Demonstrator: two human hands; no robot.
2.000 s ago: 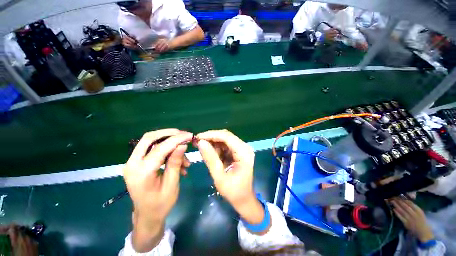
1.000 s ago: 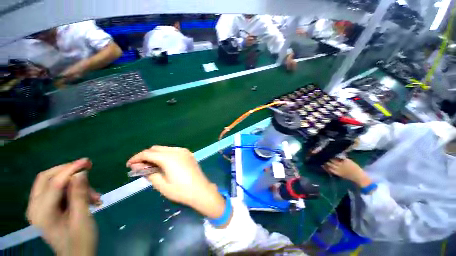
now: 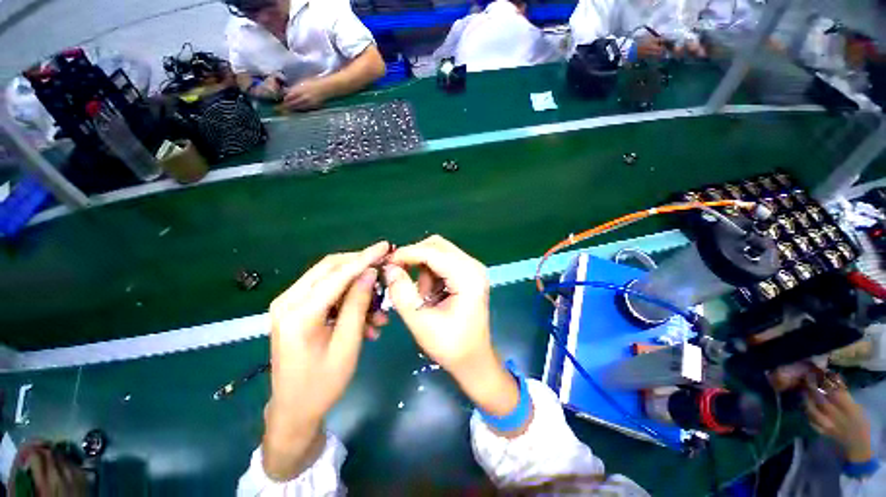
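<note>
A small dark round unit is held between the fingertips of both hands, mostly hidden by the fingers. Something reddish shows at its upper edge. My left hand grips the unit from the left. My right hand meets it from the right with thumb and forefinger. A thin metallic piece, perhaps tweezers, shows inside my right palm. A blue wrist strap is on my right wrist. White bits lie on the bench below the hands.
A blue fixture with an orange hose stands right, before a black parts tray. Dark units lie on the green conveyor. A black pen-like tool lies left. Other people's hands are at both lower sides; people in white sit across the belt.
The view swung right and came back. The hands, apart one second ago, are together again at the unit. A dark unit now shows on the belt left of them.
</note>
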